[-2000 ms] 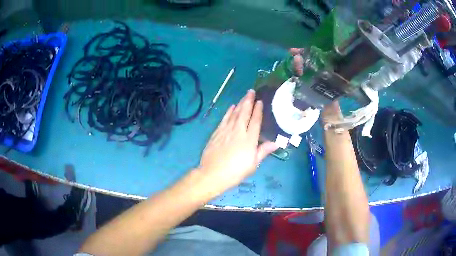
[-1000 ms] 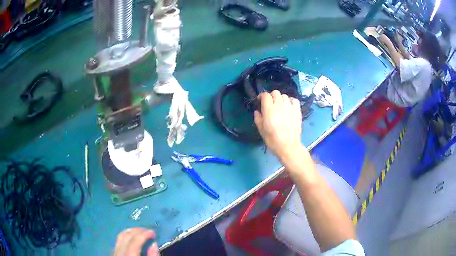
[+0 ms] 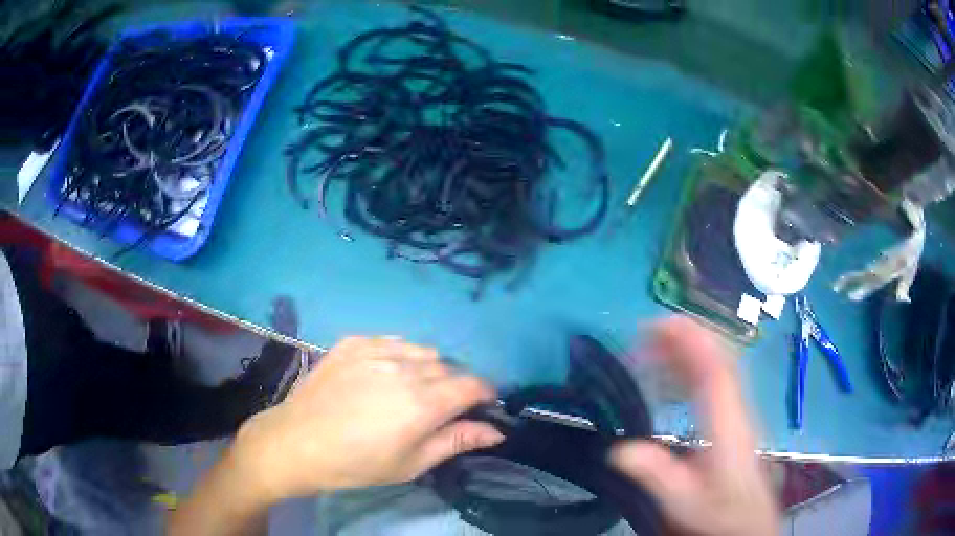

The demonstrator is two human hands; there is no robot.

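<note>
A padded black headband [image 3: 524,461] is held over the bench's front edge and my lap. It is blurred, and a second black arc seems to lie against it. My left hand [image 3: 367,419] grips its left side, fingers curled over it. My right hand [image 3: 702,440] is at its right side, blurred, with the thumb against the band and the fingers raised. Parts of the band are hidden by both hands.
A tangled strip pile [image 3: 440,157] lies mid-bench, with a blue parts tray [image 3: 278,63] to its left. A pale stick [image 3: 650,173], the press with its white fixture [image 3: 770,246], blue side cutters [image 3: 803,366] and black headbands [image 3: 916,340] are to the right.
The view has swung back left. My right hand has left the headband stack at the right and is now beside my left hand, with a black headband between them over the bench edge.
</note>
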